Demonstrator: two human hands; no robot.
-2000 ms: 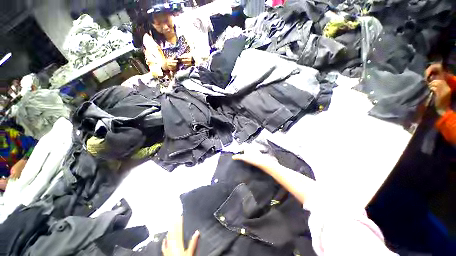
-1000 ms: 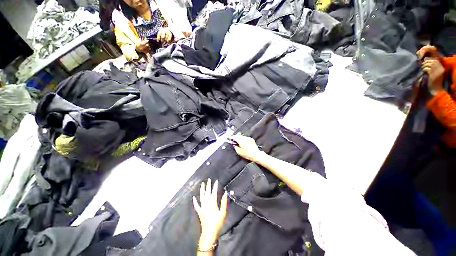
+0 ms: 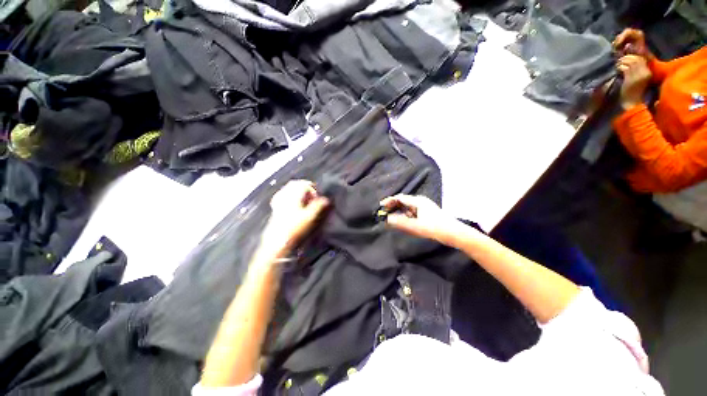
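A dark denim jacket lies spread before me, with a row of metal buttons along its placket on the upper left edge. My left hand is over the jacket's middle, fingers bent and pinching the cloth, slightly blurred. My right hand is to its right, fingers curled around a small dark tool, perhaps thread snips, mostly hidden by the fingers. A raised fold of dark cloth lies between the hands. A stitched band with a button shows near my body.
Heaped dark jackets lie across the far side of the white table, with more garments at the near left. Yellow patterned cloth shows at left. A person in orange stands at the right edge, handling grey cloth.
The view has tilted down and shifted right. My left hand has gone from flat and spread to pinching cloth. My right hand has moved from the jacket's far edge to its middle.
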